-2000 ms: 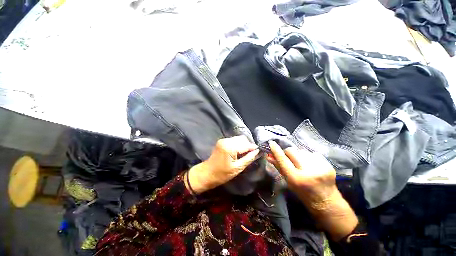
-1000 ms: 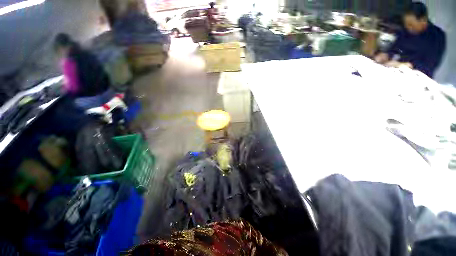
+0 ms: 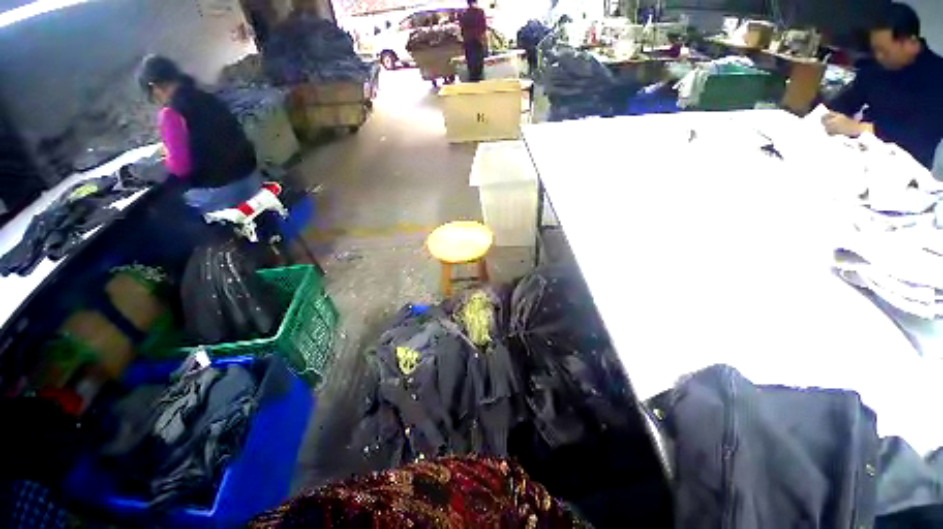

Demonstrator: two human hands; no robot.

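Note:
A grey denim garment [image 3: 770, 444] lies over the near corner of the white table at the bottom right, with a stitched seam running down it. It hangs partly over the table's edge. Part of my dark red patterned sleeve or clothing [image 3: 424, 498] shows at the bottom edge. Neither of my hands is in view, so what they hold cannot be seen.
The white table [image 3: 641, 238] bears white cloth pieces [image 3: 900, 263] at right, near a seated person [image 3: 905, 88]. A round stool [image 3: 460, 243], dark garment heap [image 3: 439, 377], green crate [image 3: 310, 331] and blue bin [image 3: 279, 434] stand left. Another person [image 3: 207, 134] works at the far-left table.
The view has swung from the garment on the table to the room at left. Both hands, earlier pinching the grey cloth, have left the picture. The view is now steadier.

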